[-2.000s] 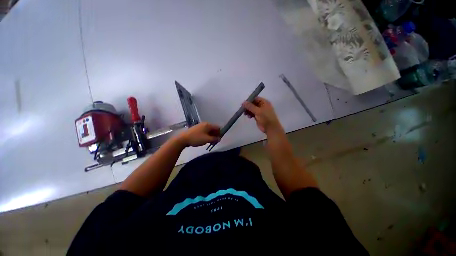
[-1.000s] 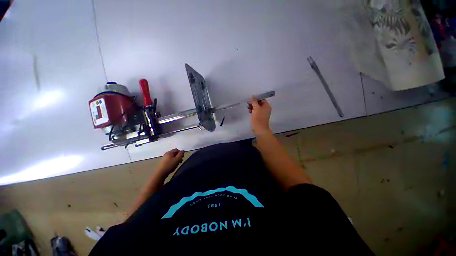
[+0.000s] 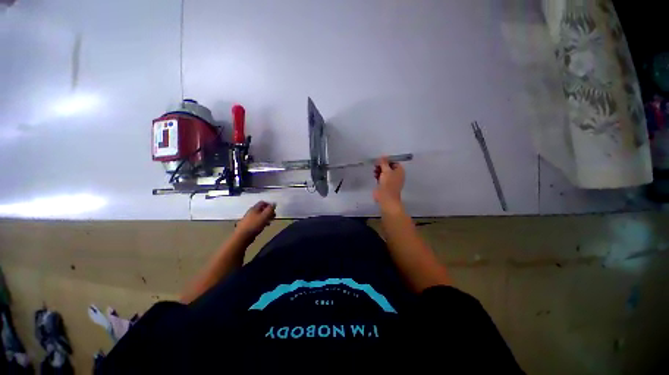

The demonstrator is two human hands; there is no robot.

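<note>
The cloth cutting machine [image 3: 176, 139] lies on its side on the white table, its red motor at the left and its red handle [image 3: 238, 124] pointing away from me. Its grey base plate [image 3: 318, 146] stands on edge. My right hand [image 3: 389, 177] holds a long thin grey blade [image 3: 402, 157] near its outer end; the blade's inner end reaches the base plate. Whether it passes through the plate is too small to tell. My left hand [image 3: 258, 217] is at the table's front edge, below the machine, fingers curled; I cannot tell if it holds something.
A second thin metal strip [image 3: 490, 167] lies on the table at the right. A leaf-print roll [image 3: 598, 95] lies across the far right. A small dark piece [image 3: 338, 186] lies beside the base plate. A cord [image 3: 182, 51] runs back from the motor. Fabric scraps [image 3: 110, 321] lie on the floor.
Two seconds ago both hands held the grey blade in front of the base plate. Now only my right hand holds it, lined up with the machine, and my left hand is at the table edge.
</note>
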